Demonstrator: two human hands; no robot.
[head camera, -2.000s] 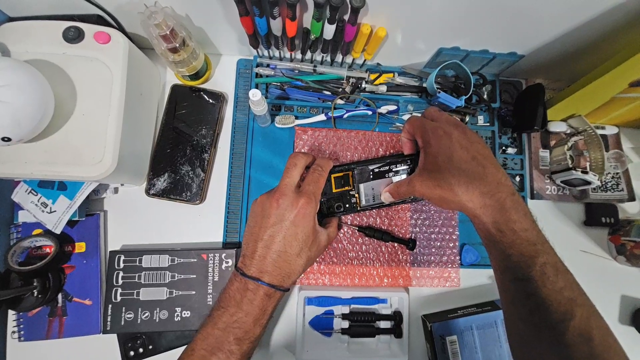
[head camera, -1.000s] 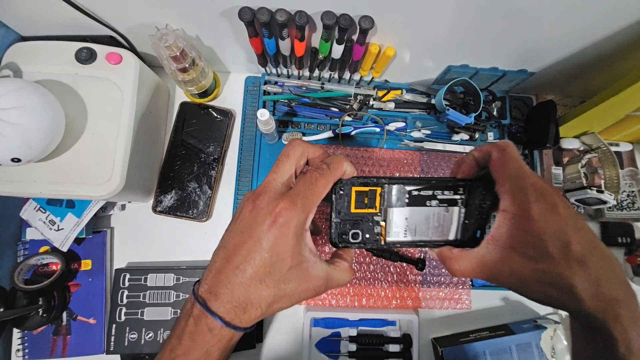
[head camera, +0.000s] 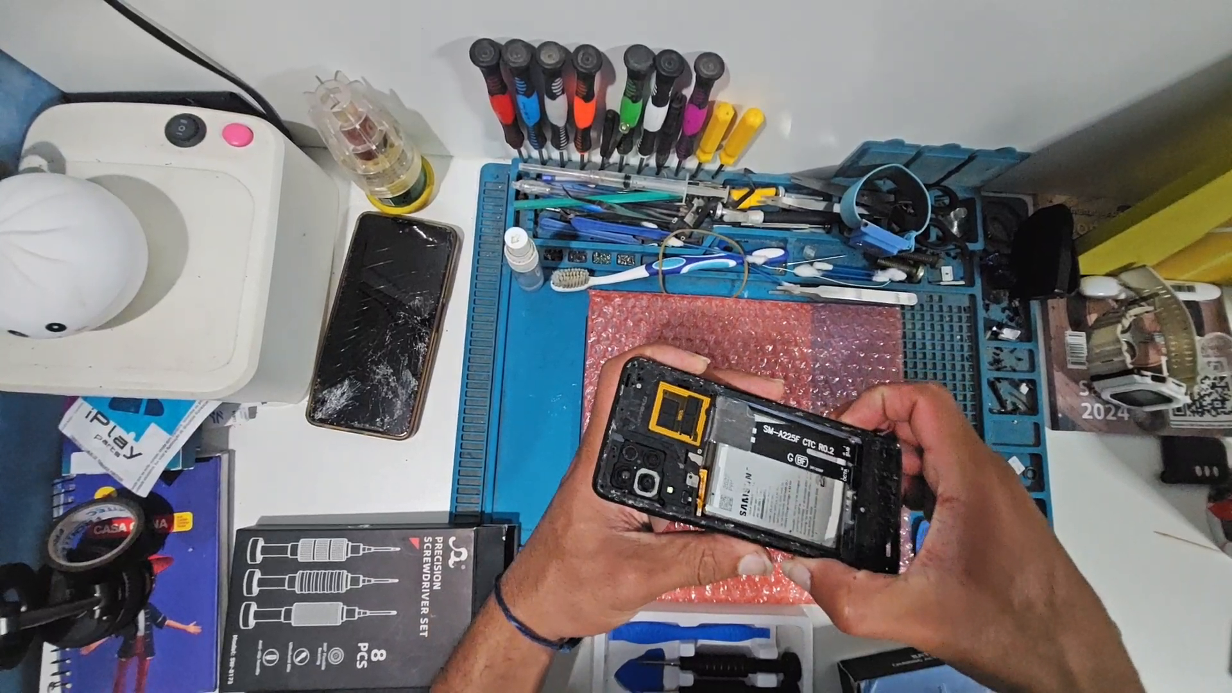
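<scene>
Both hands hold a black Samsung smartphone (head camera: 688, 481) with its back cover off, tilted, above red bubble wrap (head camera: 712, 337). The battery (head camera: 775, 496), camera module and an orange-framed part near the camera face up. My left hand (head camera: 597, 539) grips the camera end, fingers behind and thumb along the lower edge. My right hand (head camera: 953, 539) grips the other end, its thumb tip close to the left thumb. Under the bubble wrap lies a blue repair mat (head camera: 529, 385). The black screwdriver seen on the wrap earlier is hidden now.
A cracked phone (head camera: 385, 322) lies left of the mat. Screwdrivers (head camera: 630, 96) stand behind it; a toothbrush (head camera: 674, 268) and tweezers (head camera: 857, 294) lie across the mat. In front are a screwdriver set box (head camera: 356, 606) and a white tool tray (head camera: 602, 654). A watch (head camera: 1145, 361) is at right.
The right hand has shifted from over the phone's battery end to its outer end and lower edge. The held phone has tilted, its camera end now higher in view, and moved lower toward the front.
</scene>
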